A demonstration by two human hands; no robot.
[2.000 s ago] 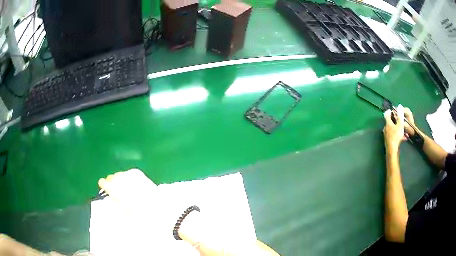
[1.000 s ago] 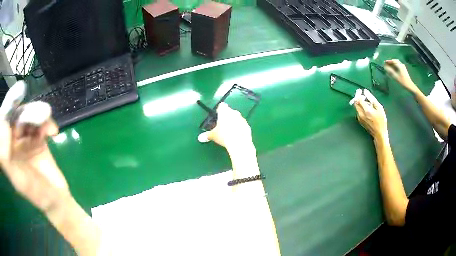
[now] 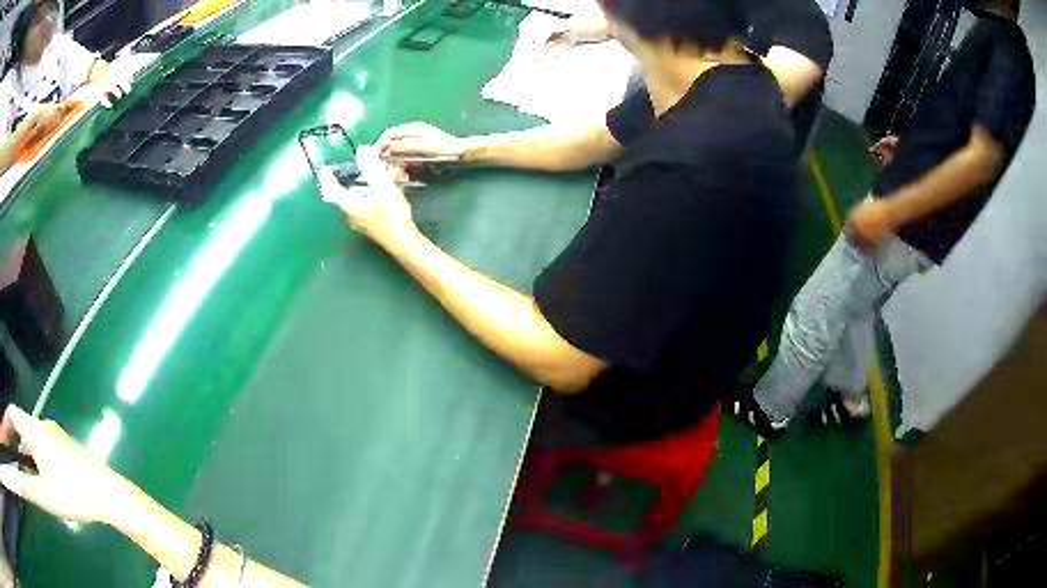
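Note:
My right hand [image 3: 57,471] is at the lower left edge, partly cut off, with a dark bead bracelet on the wrist. Its fingers are closed around a small dark object [image 3: 14,455], mostly cut off by the picture's edge; I cannot tell whether it is a tool or part of a frame. Something pale covers a fingertip. My left hand is not in view.
A seated person in black [image 3: 677,241] at the bench's right holds a black phone frame [image 3: 327,145]. A black compartment tray [image 3: 201,115] and a speaker [image 3: 29,296] are at left. More frames [image 3: 427,37] lie beyond. Another person [image 3: 918,172] stands at right; one sits at far left.
The view has swung to the right. My left hand, the white sheet and the keyboard have left the picture. My right hand now shows at the lower left edge.

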